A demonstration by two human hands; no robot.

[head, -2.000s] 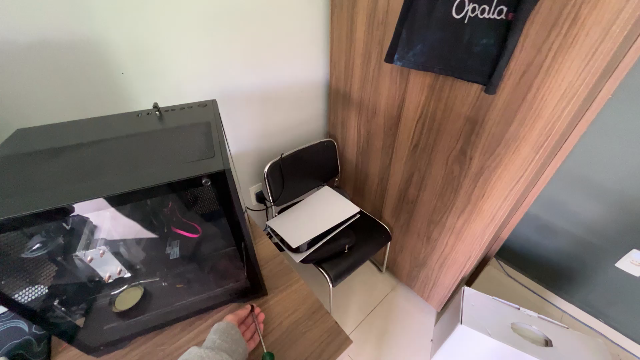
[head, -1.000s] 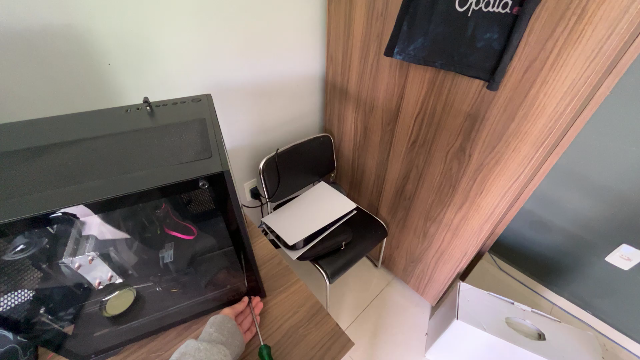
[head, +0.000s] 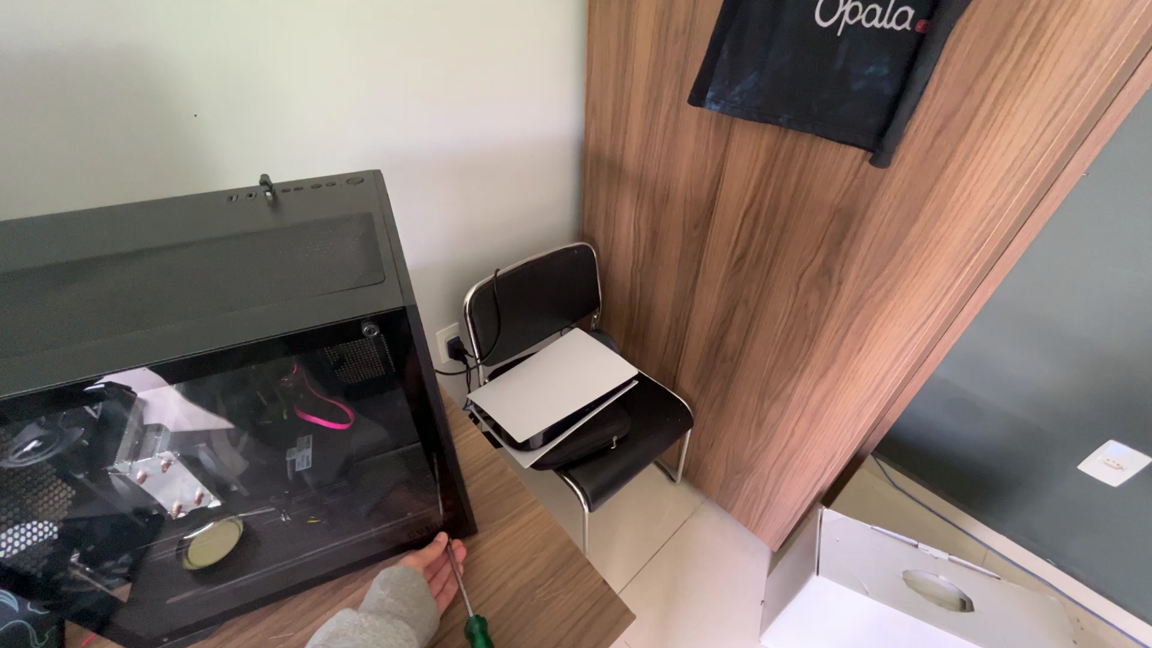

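Note:
A black computer case (head: 211,297) with a see-through side panel stands at the left, a silver cooler (head: 166,477) and a pink cable (head: 324,416) visible inside. My left hand (head: 436,571), in a grey sleeve, is at the lower right corner of the panel. Its fingers are at the upper end of the thin metal shaft of a screwdriver (head: 462,585), whose green handle points down to the bottom edge. The fingertips meet the case's edge; whether the screwdriver's tip touches the case is hidden. My right hand is out of view.
The case rests on a wooden table (head: 558,576), its corner at the right. Beyond stands a black chair (head: 531,301) bearing a white-and-black device (head: 553,382). A white box (head: 864,585) lies lower right. A dark cloth (head: 810,81) hangs on the wood panel.
My left hand has moved up against the case's lower corner, where two seconds ago it was a little lower, palm more open, beside the screwdriver. The green handle shows lower right of the hand throughout.

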